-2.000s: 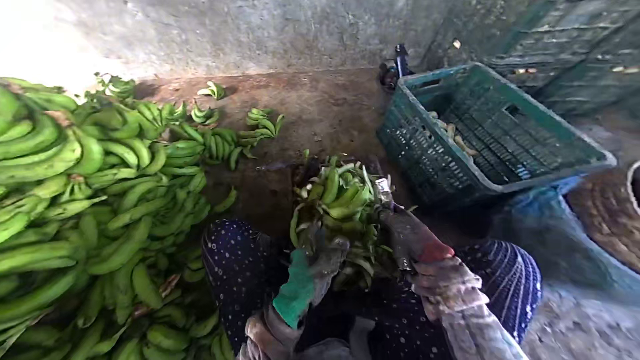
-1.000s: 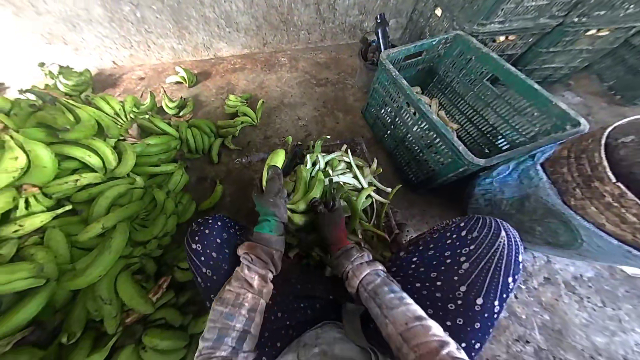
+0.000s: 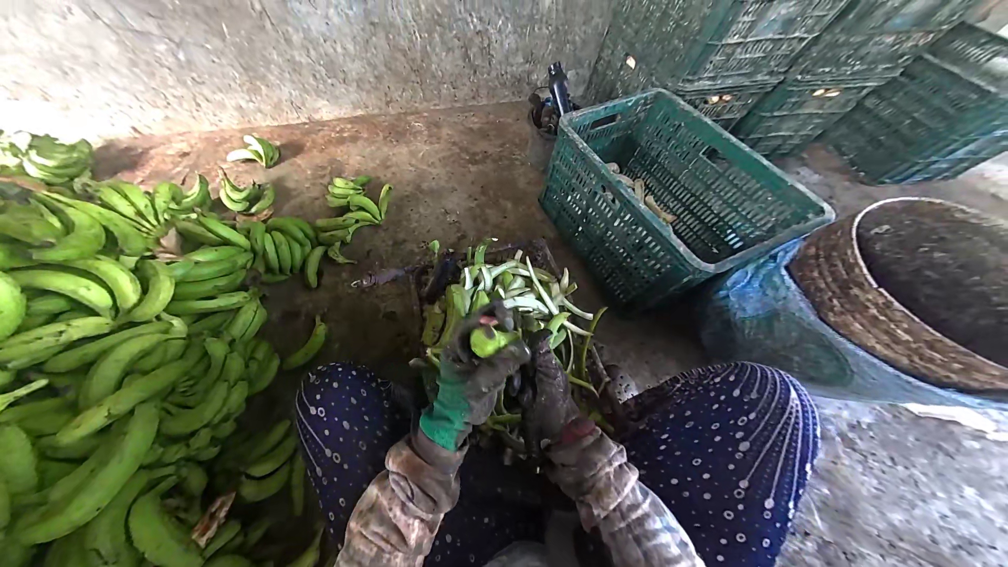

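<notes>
In a dirty glove with a green cuff, my left hand (image 3: 472, 378) grips a green plantain (image 3: 490, 340), its end facing up toward the camera. Close beside it on the right, my gloved right hand (image 3: 549, 386) has curled fingers; whether it holds anything is hidden. Under and beyond both hands lies a heap of green and whitish peels (image 3: 520, 291) between my knees. A large pile of green plantains (image 3: 118, 354) covers the floor at the left, with small bunches (image 3: 358, 205) near its far edge.
A green plastic crate (image 3: 630, 228) holding a few peeled plantains stands right of the peels. Behind it are stacked crates (image 3: 819, 87) and a dark object (image 3: 559, 90) by the wall. A round woven basket (image 3: 835, 291) with blue netting (image 3: 756, 315) sits at the right.
The left hand has drawn back from the far left side of the peel heap toward the right hand, and its plantain now points up at the camera.
</notes>
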